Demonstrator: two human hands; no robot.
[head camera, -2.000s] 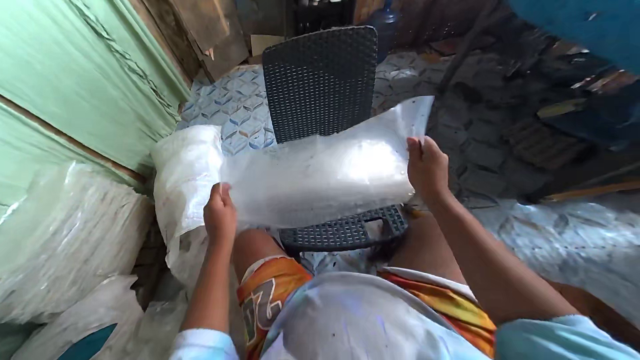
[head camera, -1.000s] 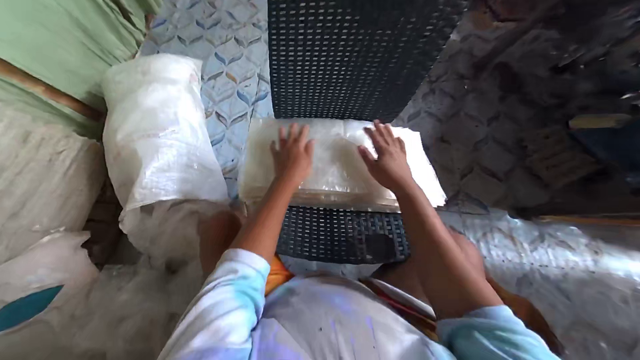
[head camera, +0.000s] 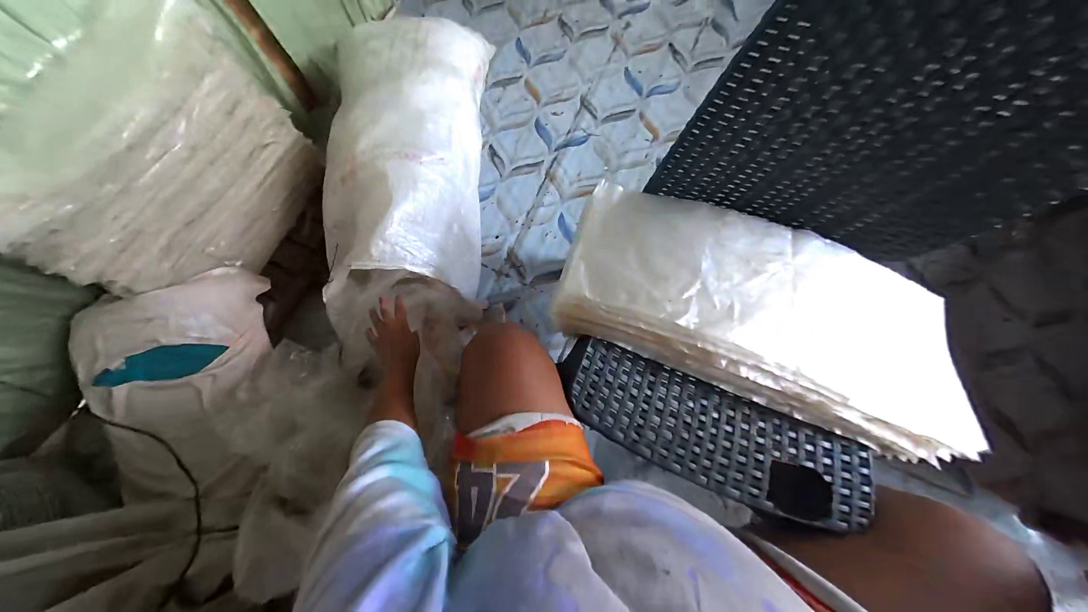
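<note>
My left hand (head camera: 394, 331), its fingers spread, is at the mouth of a white woven sack (head camera: 408, 161), over loose clear plastic sheets (head camera: 340, 408) that spill from it. Whether its fingertips grip any plastic cannot be told. A thick stack of flat translucent plastic sheets (head camera: 739, 289) lies on the seat of a black woven-pattern plastic chair (head camera: 680, 425), to the right of my knee. My right hand is out of view.
A large bundle of stacked plastic (head camera: 161, 161) leans at the upper left against green sheeting. Below it stands a white sack with a teal patch (head camera: 161, 364), a dark cord (head camera: 183, 467) beside it. The chair's backrest (head camera: 901, 110) rises at the upper right over patterned flooring (head camera: 578, 110).
The sheet held between both hands now lies on the stack. Both hands have left the stack; my left hand has moved to the sack's mouth. The view has swung left.
</note>
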